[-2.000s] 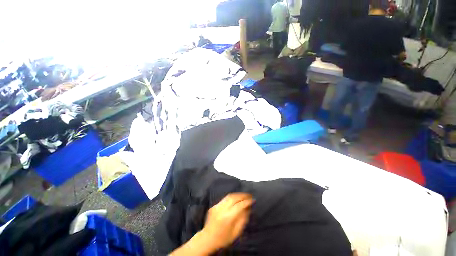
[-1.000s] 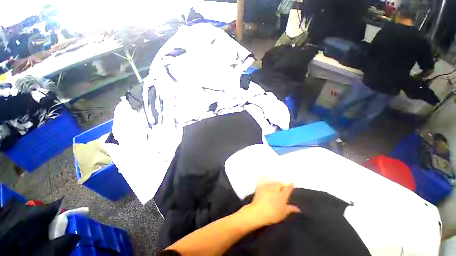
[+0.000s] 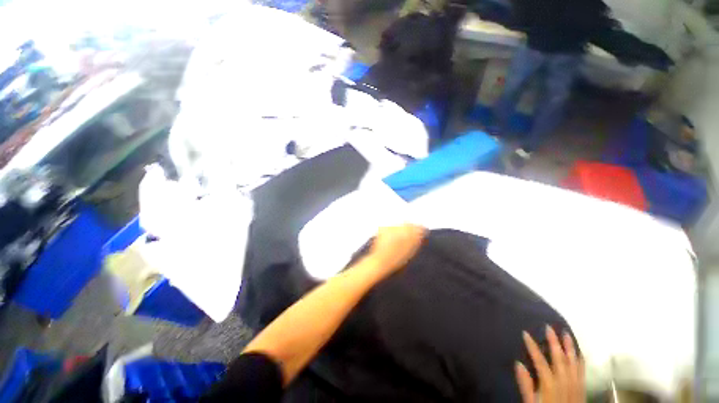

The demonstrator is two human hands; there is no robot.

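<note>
A black panel (image 3: 441,315) of a garment lies over the padded white pressing table (image 3: 599,252). My left hand (image 3: 398,248) is at the panel's upper edge, its fingers curled on the cloth. My right hand (image 3: 552,370) rests on the black cloth at the bottom right with its fingers spread; its wrist is cut off by the frame edge. The table's rounded white end (image 3: 343,236) shows left of my left hand. More dark cloth (image 3: 276,228) hangs beyond it.
A large white garment pile (image 3: 252,102) stands beyond the table's rounded end. A blue board (image 3: 449,165) lies at the far edge. A red basket (image 3: 611,185) and blue crates (image 3: 59,260) are on the floor. A person (image 3: 552,47) stands at a far table.
My left hand has moved up along the black cloth and its fingers are now curled at its edge. My right hand has come into view at the bottom right. The camera view has shifted.
</note>
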